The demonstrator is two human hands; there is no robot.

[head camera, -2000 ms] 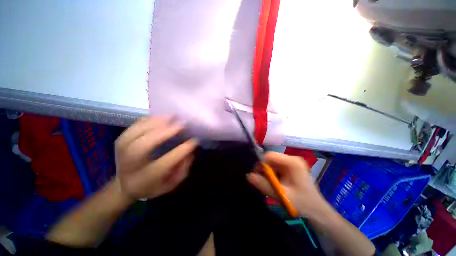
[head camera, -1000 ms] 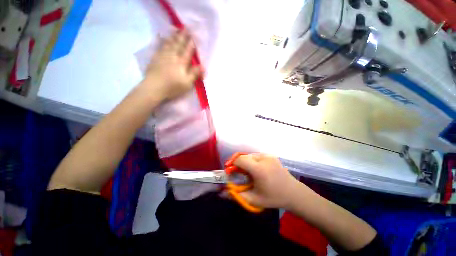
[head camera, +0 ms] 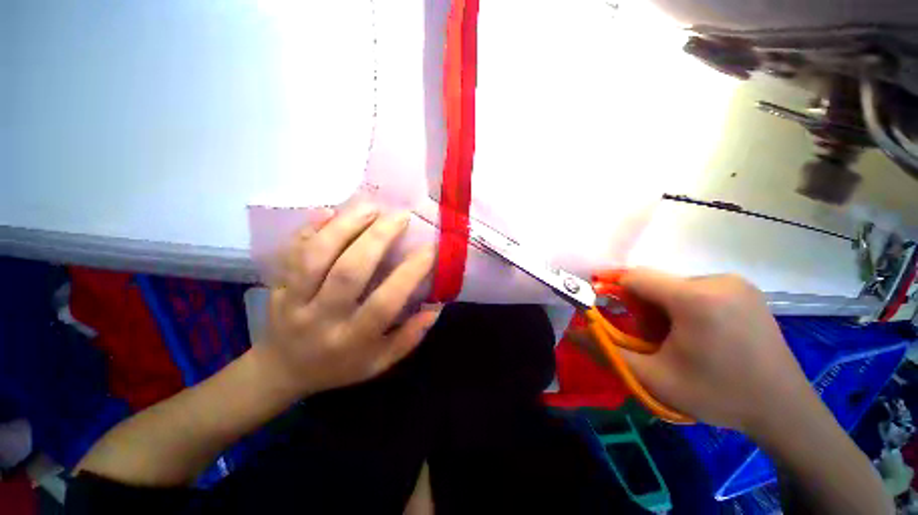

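The garment panel (head camera: 403, 151) lies pale side up across the front edge of the white table, with a red seam stripe (head camera: 459, 131) running down it. My left hand (head camera: 347, 297) lies on the panel's lower part, left of the stripe, fingers spread on the cloth. My right hand (head camera: 705, 342) grips the orange-handled scissors (head camera: 571, 285), one red loop partly hidden by my fingers. The blades point up and left and reach across the red stripe near short lines on the pale cloth. Whether the tips are under or over the cloth is unclear.
The sewing machine's head (head camera: 825, 30) and presser parts (head camera: 830, 171) loom at the upper right. A thin dark rod-like line (head camera: 755, 215) lies on the table. Blue baskets (head camera: 805, 402) stand below at right and left, with red cloth (head camera: 121, 342) at the left.
My left hand has come down from higher on the panel to its lower part. The panel now lies flatter and straighter. The scissors have moved from the table's front edge up over the cloth.
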